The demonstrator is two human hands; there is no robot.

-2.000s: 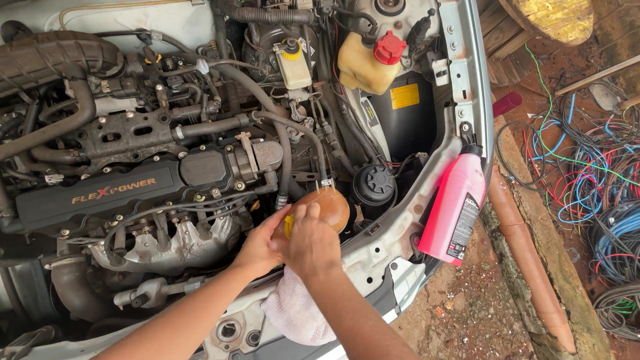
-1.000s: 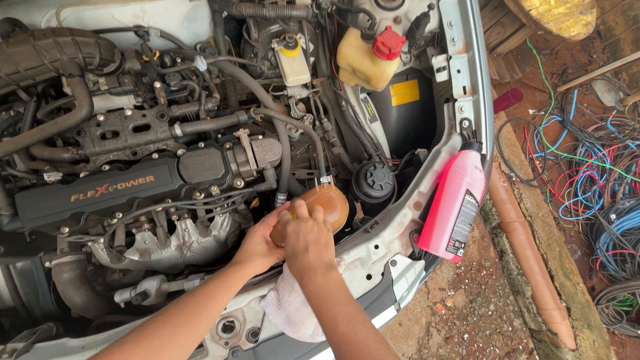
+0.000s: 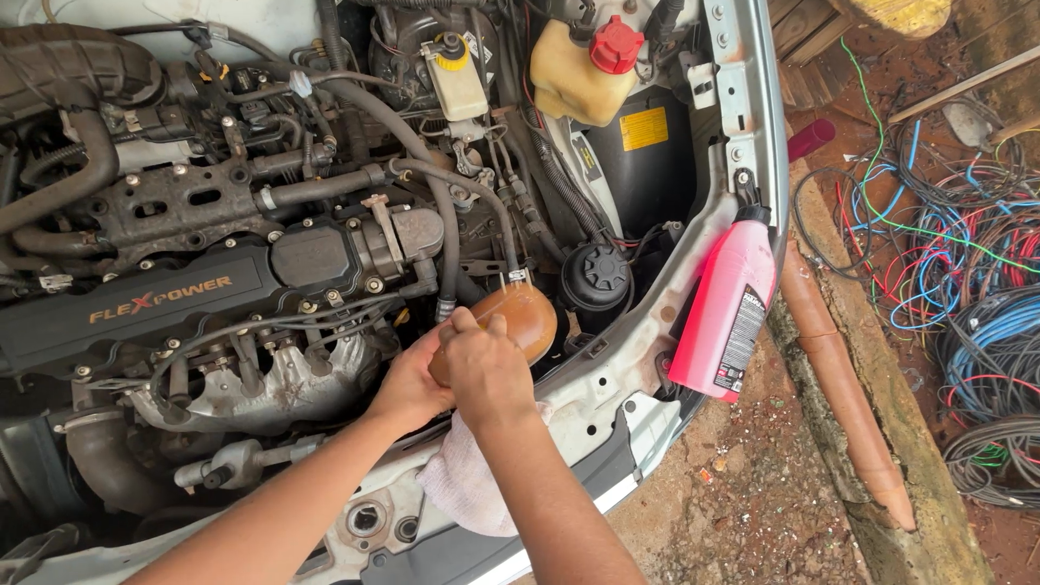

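Observation:
In a car's engine bay, an orange-brown plastic coolant expansion tank (image 3: 520, 319) sits near the front edge, with hoses joined at its far side. My left hand (image 3: 413, 375) is wrapped around the near left side of this tank. Over its top, my right hand (image 3: 490, 370) has its fingers curled at the cap; the hand hides most of the cap, and only a little yellow shows. A pale cloth (image 3: 467, 479) lies on the front panel, partly beneath my right wrist. To the right, a bottle of pink fluid (image 3: 727, 305) leans tilted on the body edge, its black cap upward.
The engine cover (image 3: 162, 305) spans the left. Beyond the tank are a round black canister (image 3: 597, 276), a red-capped reservoir (image 3: 569, 77) and a yellow-capped reservoir (image 3: 457, 85). Tangled cables (image 3: 983, 309) and a clay pipe (image 3: 845, 390) lie on the ground at right.
My right hand's fingers have shifted and curled at the tank's cap; more yellow showed beside them two seconds ago. My left hand stays on the tank's side.

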